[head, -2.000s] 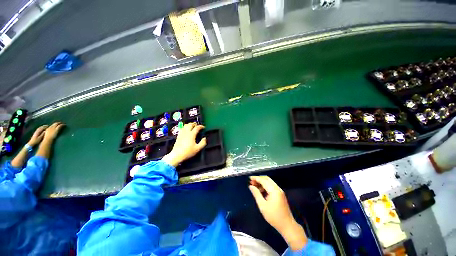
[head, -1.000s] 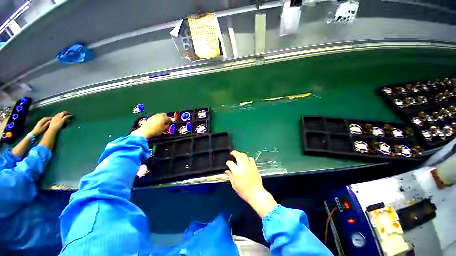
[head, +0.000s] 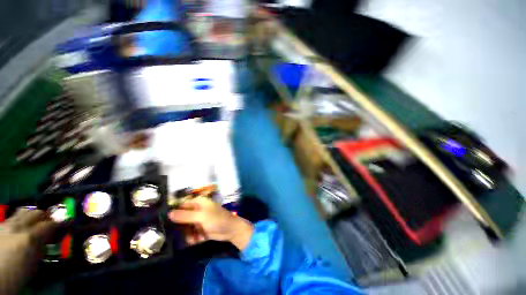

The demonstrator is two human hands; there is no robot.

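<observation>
A black compartment tray (head: 164, 193) is at the lower left, close to me and blurred. Its pockets hold several round electronic units (head: 147, 242), some with red or green marks beside them. My right hand (head: 202, 220) grips the tray's right end. My left hand (head: 22, 245) is at the tray's left end, blurred and partly cut off by the left edge, with its fingers on the tray. The tray's left end is partly hidden by my left hand.
More filled trays (head: 57, 129) stand on the green belt (head: 17, 124) at left. The white machine (head: 184, 152) is ahead. At right, shelves hold a red-edged bin (head: 375, 184) and bagged parts, behind a long pale bar (head: 398, 129). A person's blue sleeve shows at the top.
My view has swung far to the right, from the belt to the machine and shelves. Both hands have moved to a filled tray, which is now held close in front of me.
</observation>
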